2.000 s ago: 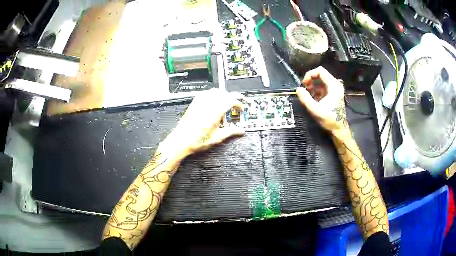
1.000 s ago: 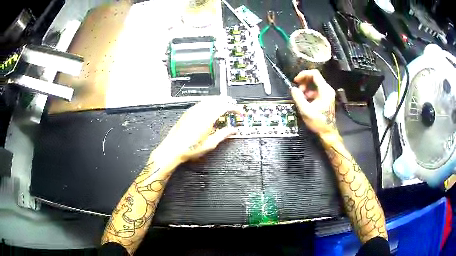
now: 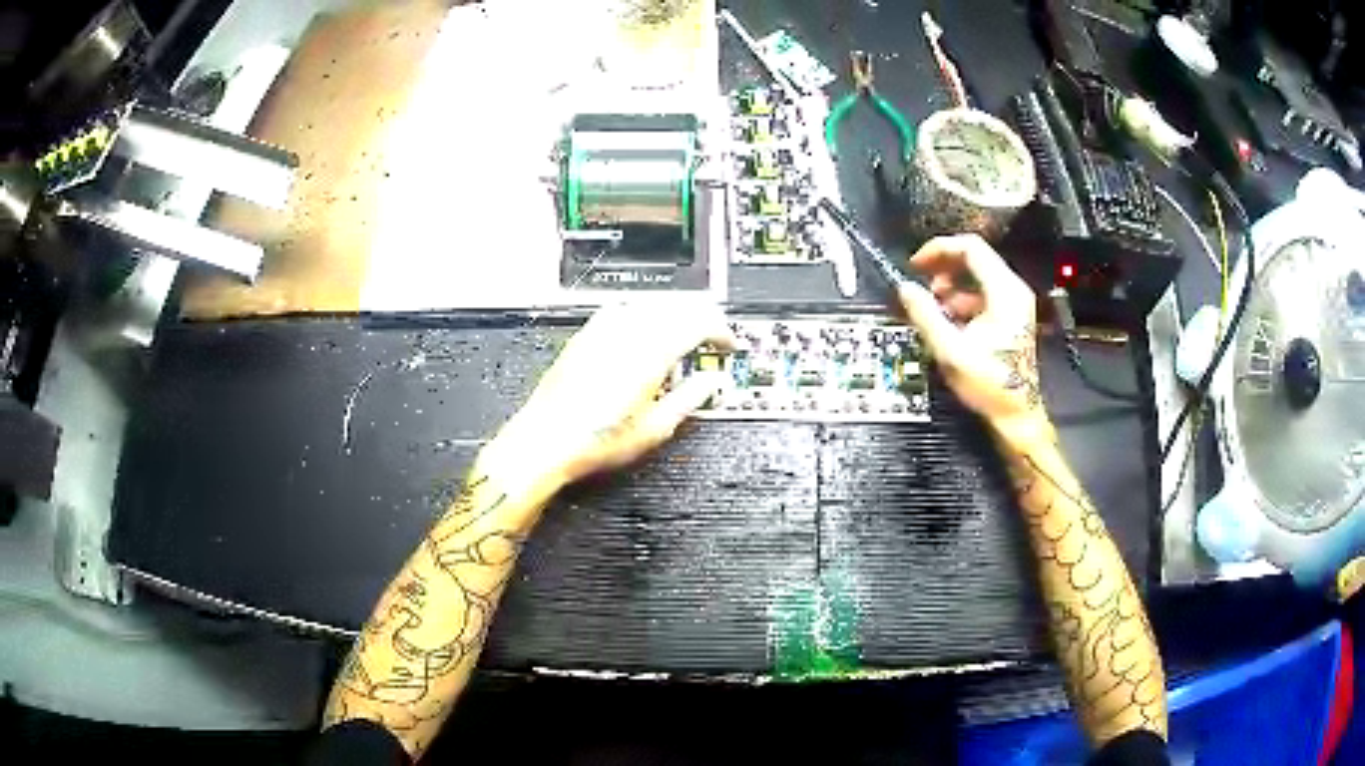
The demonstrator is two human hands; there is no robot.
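Note:
A PCB panel [image 3: 828, 371] with rows of black, blue and yellow components lies component side up on the black ribbed mat. My left hand [image 3: 636, 382] grips its left end, and the fingers hide that end. My right hand [image 3: 976, 329] is at the panel's upper right and holds a slim pen-like tool [image 3: 873, 255] between thumb and fingers. The tool's thin tip points up and left, away from the panel, towards the reference board strip [image 3: 774, 177]. I cannot tell whether the right hand touches the panel.
Behind the mat [image 3: 659, 539] stand a solder reel [image 3: 632, 187], green-handled cutters [image 3: 864, 112], a round crusty pot [image 3: 973, 162] and a black box with a red light [image 3: 1108, 247]. Metal rails [image 3: 180, 195] are at left, a fan [image 3: 1295, 374] at right, a blue bin [image 3: 1198, 711] at lower right.
The view has shifted, so the bench items appear further right. The right hand's tool has swung from nearly level along the panel's top edge to pointing up and left. The left hand keeps its grip.

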